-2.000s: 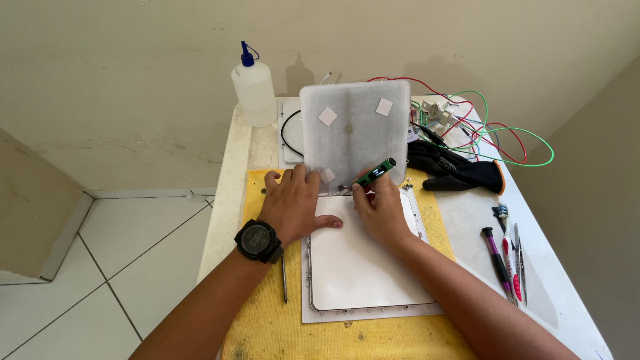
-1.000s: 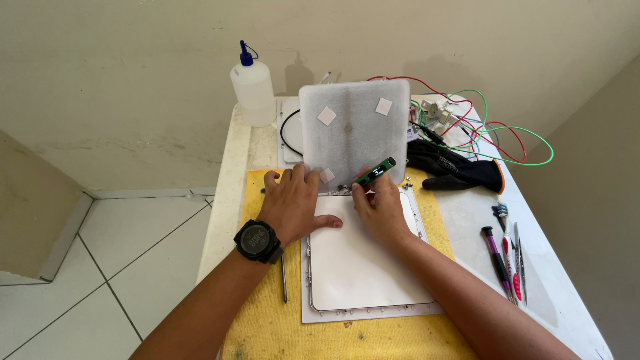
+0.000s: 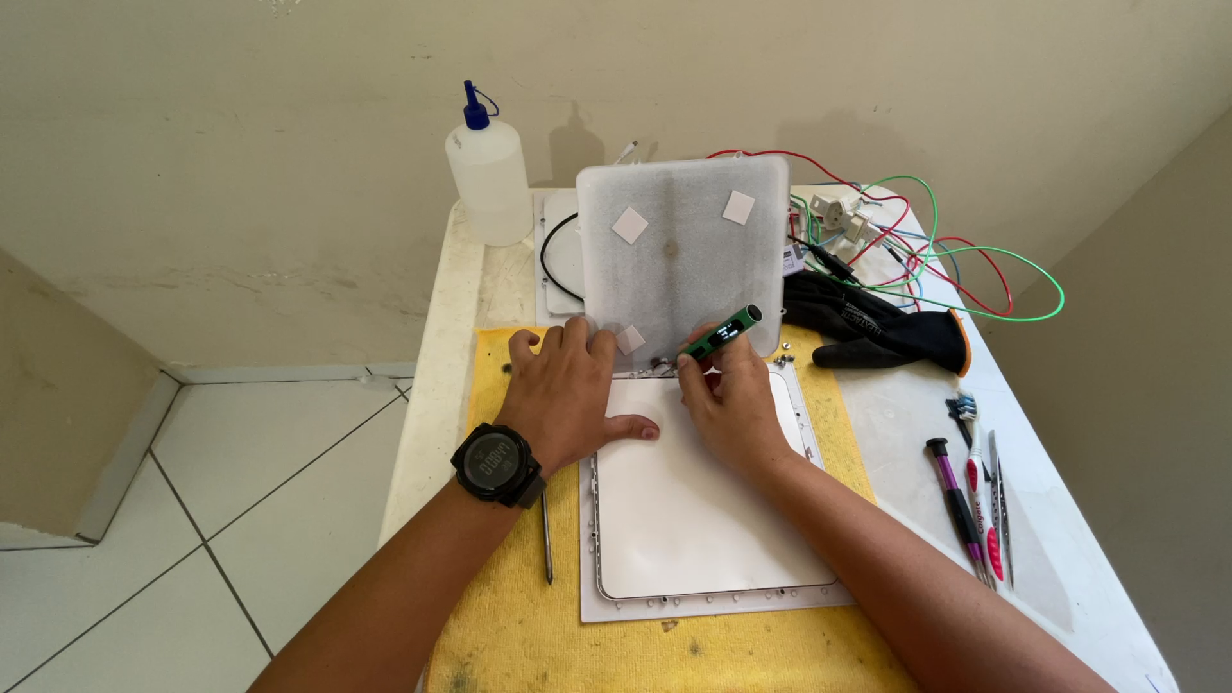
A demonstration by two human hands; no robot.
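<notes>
My right hand grips a green electric screwdriver with a small lit display, tilted over the far edge of a white rectangular panel. Its tip is hidden by my fingers. My left hand rests palm down at the panel's far left corner, thumb on the white surface, fingertips by the foot of an upright translucent cover. That cover bears several pale square pads. Whether my left hand grips an edge cannot be seen. Small screws lie right of the cover's foot.
A yellow cloth lies under the panel, with a thin metal rod at left. A plastic bottle stands behind. To the right are black gloves, tangled wires, a purple-black screwdriver, a toothbrush and tweezers.
</notes>
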